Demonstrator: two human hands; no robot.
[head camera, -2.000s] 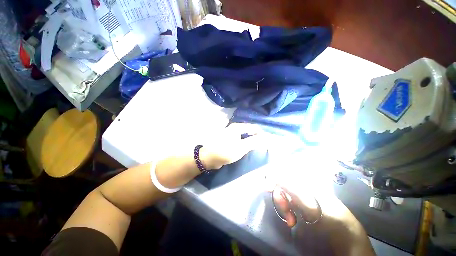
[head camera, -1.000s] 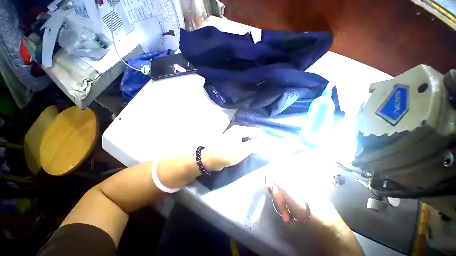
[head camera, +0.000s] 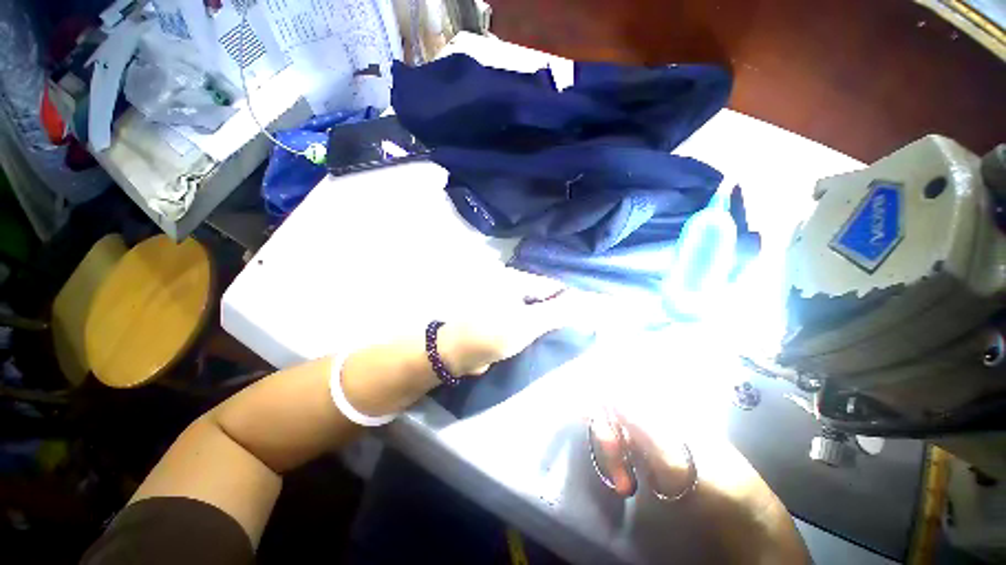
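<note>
A dark navy garment (head camera: 552, 132) lies bunched on the white table, its near part running under my hands. My left hand (head camera: 530, 320) is on the cloth, with a dark beaded bracelet and a white band on the arm; its fingertips are lost in glare. My right hand (head camera: 673, 441) is to the right and nearer, with fingers through the loops of small scissors (head camera: 609, 452). The scissor blades and whatever they touch are hidden by glare.
A beige-grey sewing machine head (head camera: 894, 265) stands at right over a dark bed plate (head camera: 849, 497), with a yellow-brown ruler (head camera: 932, 508) beside it. A black smartphone (head camera: 370, 146) lies at the table's back left. A wooden stool (head camera: 149, 311) and a paper-filled shelf are at left.
The scissor loops in my right hand look closer together one second ago and wider apart now. My left hand and the garment stay nearly in place.
</note>
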